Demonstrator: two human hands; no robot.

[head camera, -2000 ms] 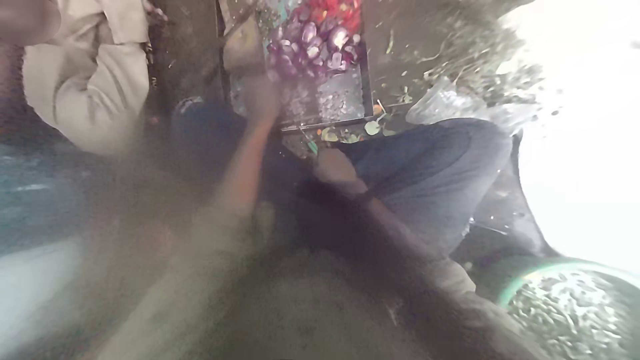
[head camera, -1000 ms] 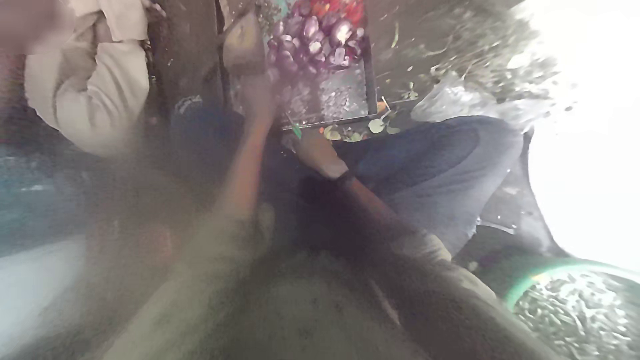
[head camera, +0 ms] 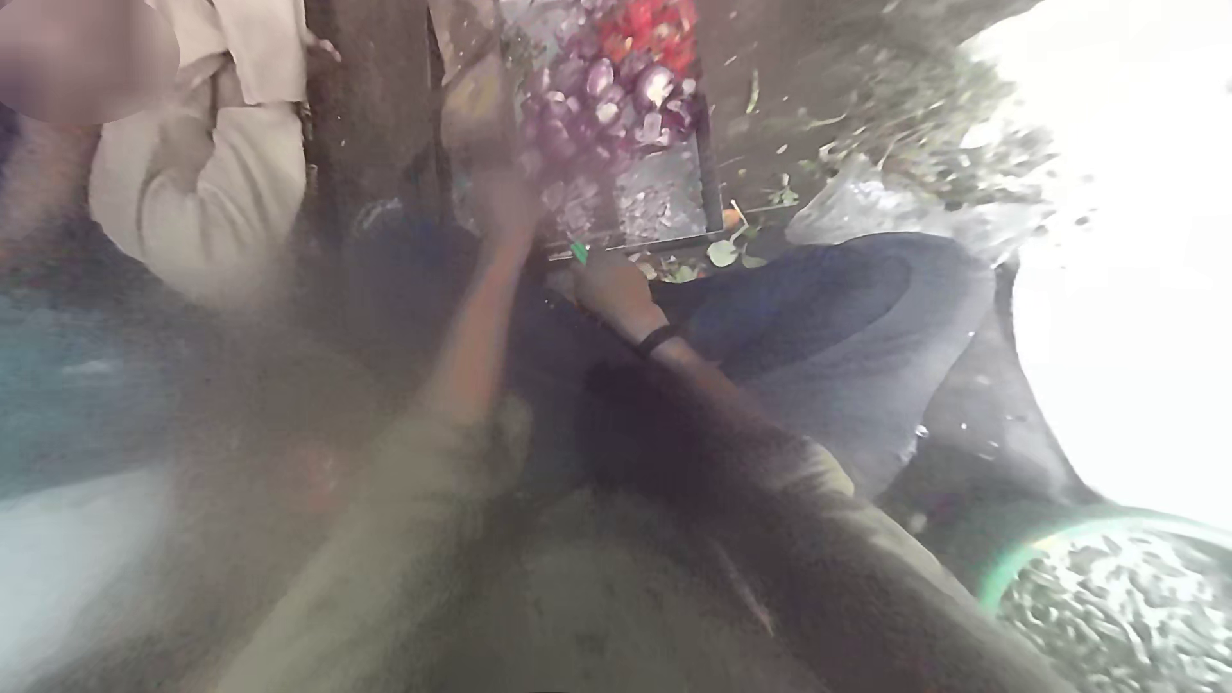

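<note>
My left hand [head camera: 505, 207] is blurred at the near left corner of a dark-rimmed tray [head camera: 710, 183]; its fingers and anything in them cannot be made out. Just below the tray's near edge is my right hand [head camera: 616, 287], with a dark band on the wrist. A small green object [head camera: 579, 252] sticks out at its fingertips; what it is cannot be told. Peeled purple onions [head camera: 602, 96] lie in the tray, with red vegetable pieces [head camera: 654, 34] beyond them. Small pale chopped bits [head camera: 650, 207] are spread over the tray's near part.
Leafy scraps [head camera: 722, 252] lie between the tray and my bent right knee. A clear plastic bag [head camera: 847, 207] and heaped plant stalks [head camera: 924, 115] are to the right. A green-rimmed container of small pale pieces [head camera: 1116, 606] stands lower right. Another person [head camera: 202, 183] sits at upper left.
My right hand has shifted a little left and toward the tray since the earliest frame, with the green object at its fingertips. My left hand stays near the tray's left corner.
</note>
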